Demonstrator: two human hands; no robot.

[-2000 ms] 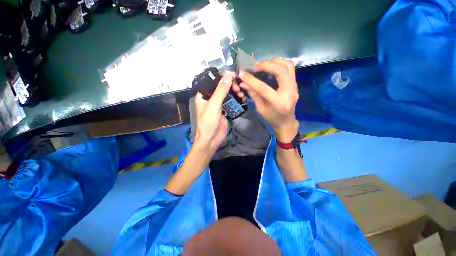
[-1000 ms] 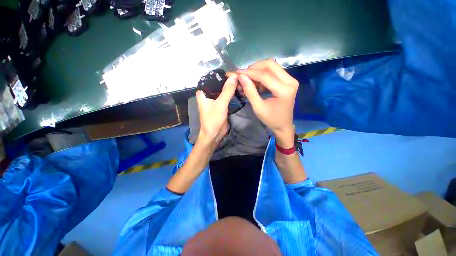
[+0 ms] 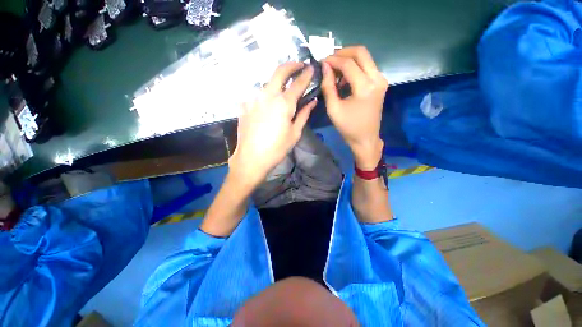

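A black phone assembly (image 3: 314,82) is held over the bench edge, mostly covered by my fingers. My left hand (image 3: 271,118) grips it from the left, thumb and fingers around it. My right hand (image 3: 355,96) touches its right side with the fingertips pinched; whether a small piece is between them cannot be told. A small white rectangular piece (image 3: 323,46) with narrow tabs shows just beyond my right fingertips, apparently on the bench. Glaring white carrier sheets (image 3: 204,73) lie to the left of my hands.
Black handsets with silvery ends (image 3: 99,29) are piled at the upper left of the green bench mat (image 3: 408,32). Blue-smocked persons' sleeves are at the right (image 3: 533,76) and lower left (image 3: 57,255). Cardboard boxes (image 3: 485,258) stand on the floor at lower right.
Both hands and the phone assembly have moved up toward the bench. The left hand is now over the unit. The grey strip near the fingertips no longer shows; a white tabbed piece shows beyond them.
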